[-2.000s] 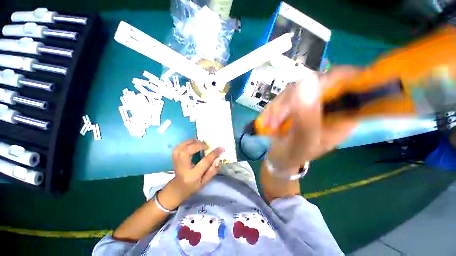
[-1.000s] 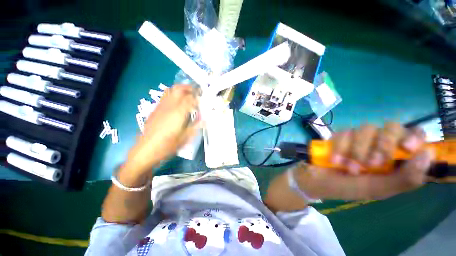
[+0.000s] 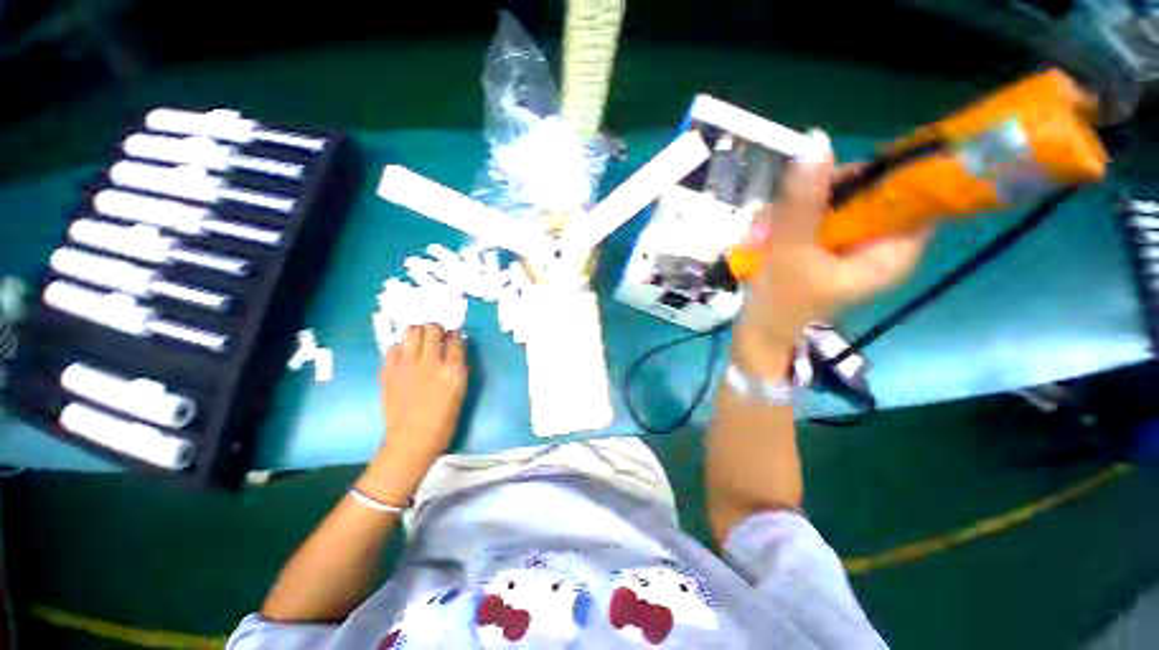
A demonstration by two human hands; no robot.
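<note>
My right hand (image 3: 813, 260) is shut on the orange electric screwdriver (image 3: 966, 159), raised over the screw feeder (image 3: 718, 191); its nose points down toward the feeder and its tip cannot be made out. My left hand (image 3: 426, 381) has its fingertips on the heap of small white plastic pieces (image 3: 413, 305); whether it grips one cannot be told. The white tripod leg assembly (image 3: 568, 368) lies spread in a Y, one arm toward me. Its hub sits on a pale yellowish fixture (image 3: 578, 260), partly hidden.
A black foam tray (image 3: 273, 298) holds white handles with silver rods at the left. A crumpled clear bag (image 3: 540, 152) lies behind the hub. A black adapter with cables (image 3: 833, 362) is right of the legs. Part of another tray (image 3: 1144, 235) shows at the far right edge.
My left hand has moved from the hub down-left to the heap of pieces. My right hand has lifted the screwdriver up and turned it over the feeder.
</note>
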